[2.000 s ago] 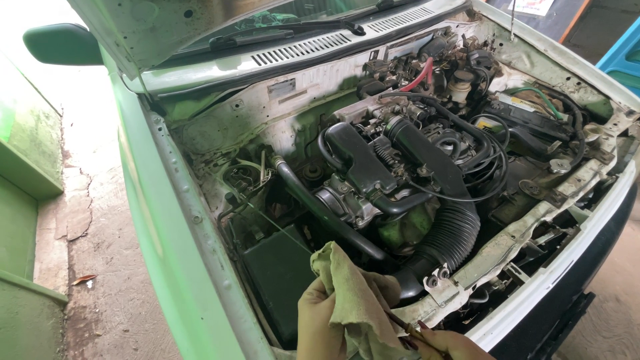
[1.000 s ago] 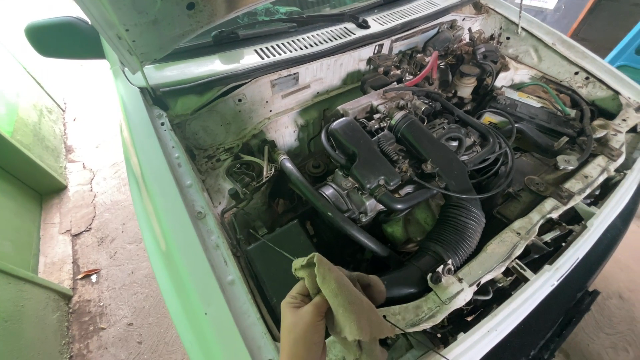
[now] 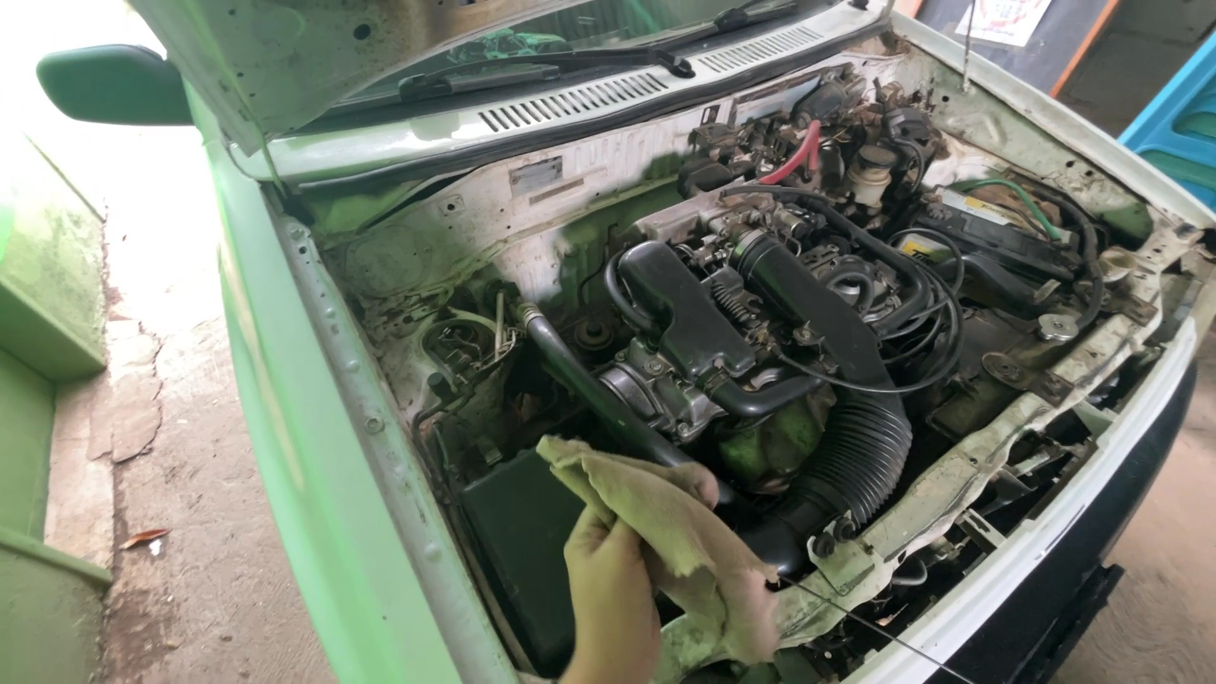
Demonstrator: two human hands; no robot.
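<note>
My left hand is closed around a beige cloth, with a fingertip showing at the cloth's far side. From the cloth's lower right edge a thin metal rod, which looks like an engine oil dipstick, runs down to the bottom of the view. How far it reaches inside the cloth is hidden. My right hand is out of view. Behind the cloth lies the engine, with a black plastic air duct on top and a ribbed black intake hose to the right of the cloth.
A dark box sits left of my hand, beside the white fender. The radiator support panel crosses the front. A battery stands at the far right. The raised hood is above, and a green wall is at left.
My right hand, in view low on the right two seconds ago, has left the view. The rod's tip stuck out at the cloth's upper left a second ago; now the rod shows only at lower right.
</note>
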